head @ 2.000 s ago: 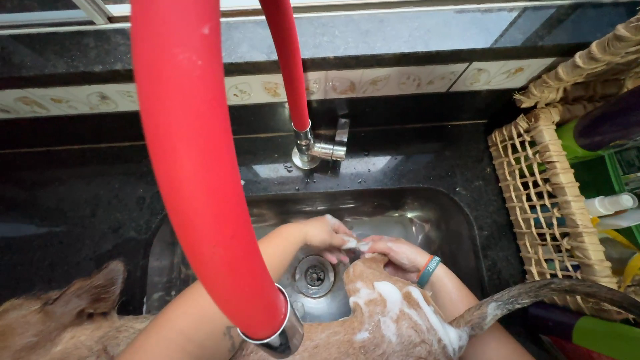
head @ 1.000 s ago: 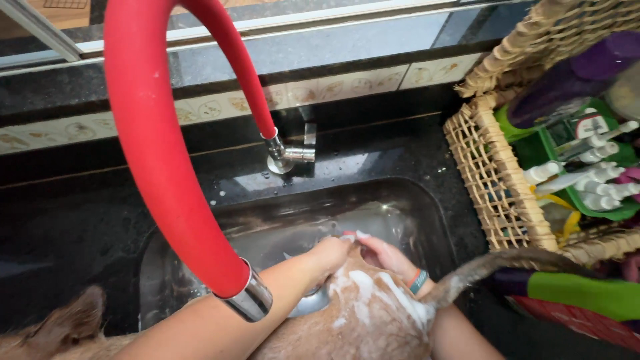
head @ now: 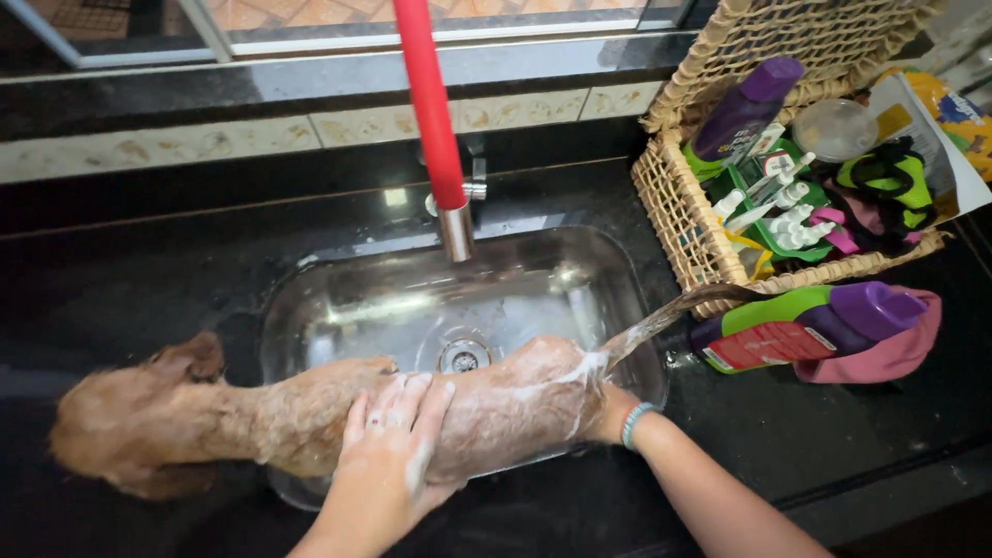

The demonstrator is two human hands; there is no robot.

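Note:
A wet tan dog [head: 496, 415] stands in a stainless steel sink [head: 372, 302], its head over the black counter at the left and its tail raised to the right. White lather lies along its rump and at the base of the tail. My left hand [head: 399, 442], with suds on its fingers, rests spread on the middle of the dog's back. My right hand [head: 612, 415] is against the dog's hindquarters, below the tail; its fingers are hidden behind the body. A beaded bracelet is on that wrist. The drain [head: 465, 356] shows beyond the dog.
Above the sink hangs a red flexible faucet [head: 434, 116] with a metal tip. An open wicker basket [head: 682, 225] at the right holds bottles, white applicators and a purple bottle [head: 744, 116]. A purple and green bottle [head: 798, 325] lies by a pink cloth [head: 883, 356]. A window is behind.
My left hand has moved from near my right hand at the rump to the middle of the dog's back. The view has shifted, now showing the dog's head and more of the basket.

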